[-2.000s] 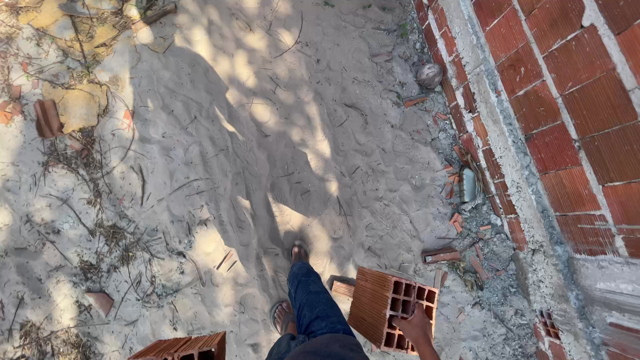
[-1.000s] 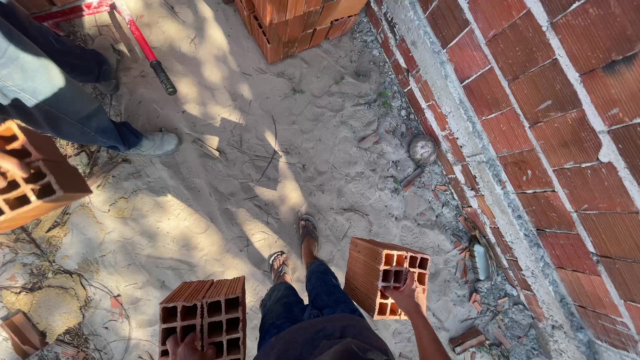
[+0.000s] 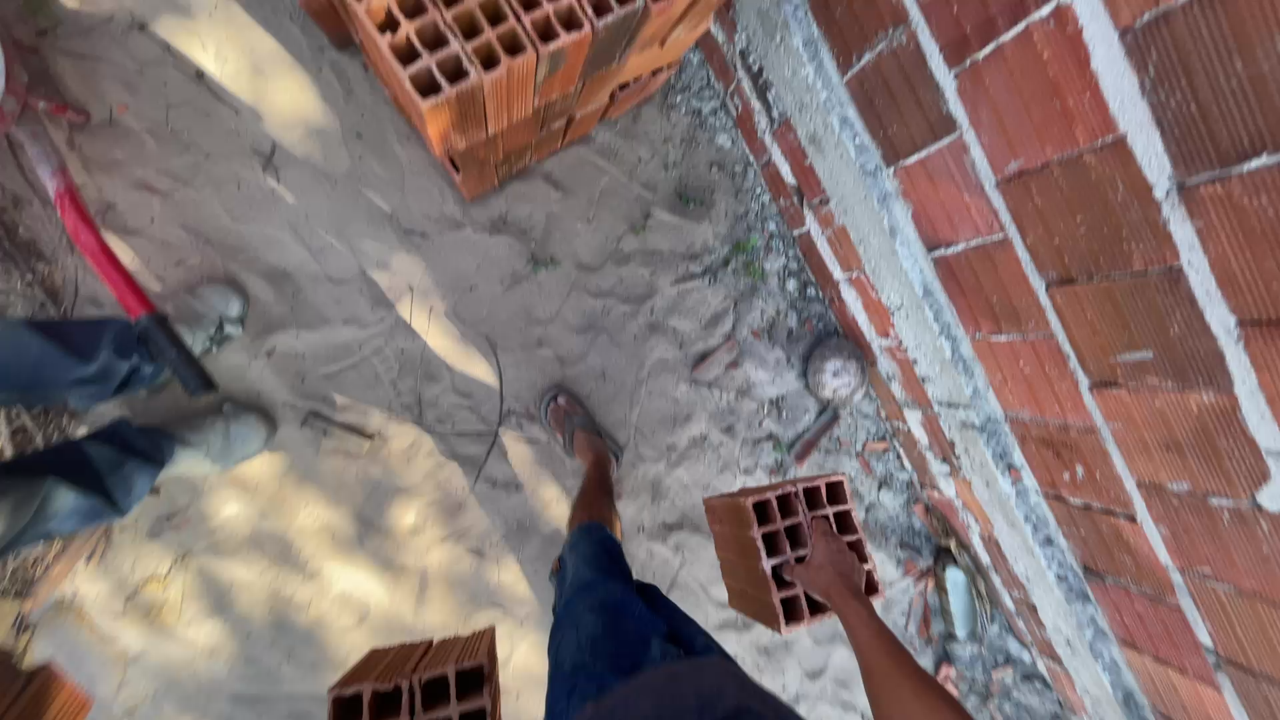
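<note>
My right hand (image 3: 832,568) grips hollow clay bricks (image 3: 745,560) by the cell openings of their end face, with the fingers hooked into the holes. They hang low beside my right leg, on the side toward the wall. Another pair of hollow clay bricks (image 3: 385,668) shows at the bottom edge, left of my legs; my left hand is out of the frame. Ahead, a stack of hollow clay bricks (image 3: 520,85) stands on the sand at the top of the view.
A brick wall with mortar joints (image 3: 1060,240) runs along the right, with rubble and a round ball-like object (image 3: 837,371) at its foot. To the left stands a person in jeans (image 3: 75,480) near a red handle with a black grip (image 3: 105,255). Another brick (image 3: 45,692) shows at lower left.
The brick stack has come nearer as I walk forward. My left hand, seen on the left bricks a second ago, has left the view. The bricks in my right hand remain held.
</note>
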